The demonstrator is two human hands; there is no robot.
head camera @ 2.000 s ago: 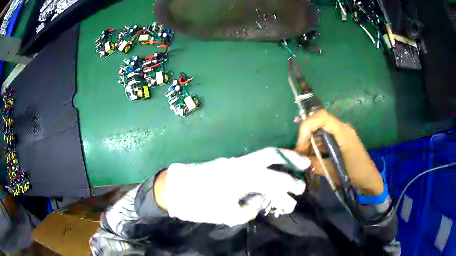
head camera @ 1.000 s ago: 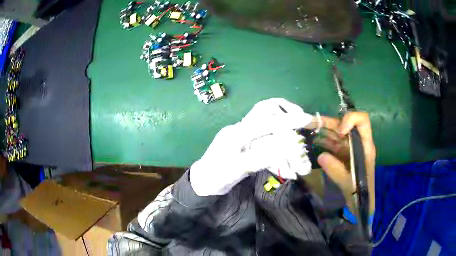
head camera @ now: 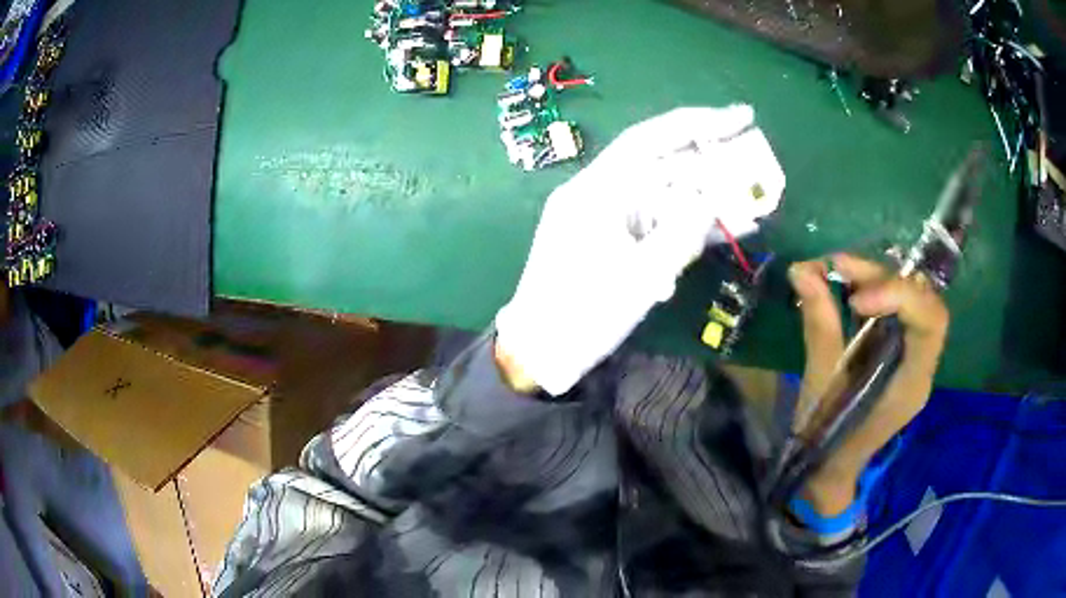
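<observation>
My gloved left hand is shut on a white plastic housing, partly hidden by the glove. A circuit board with a yellow transformer hangs below my left fingers by a red wire, over the bench's front edge. My bare right hand holds the soldering iron, its blurred tip pointing up and right, away from the board. The right thumb and a finger are apart near the hanging board.
More circuit boards lie on the green bench. A black mat with a row of boards is at left. Cut wires lie far right. An open cardboard box stands below the bench edge. The fume hood is at top.
The left hand has risen, bringing the hanging board into fuller view. The right hand and iron have moved right, the iron now tilting right. The bench view has shifted up.
</observation>
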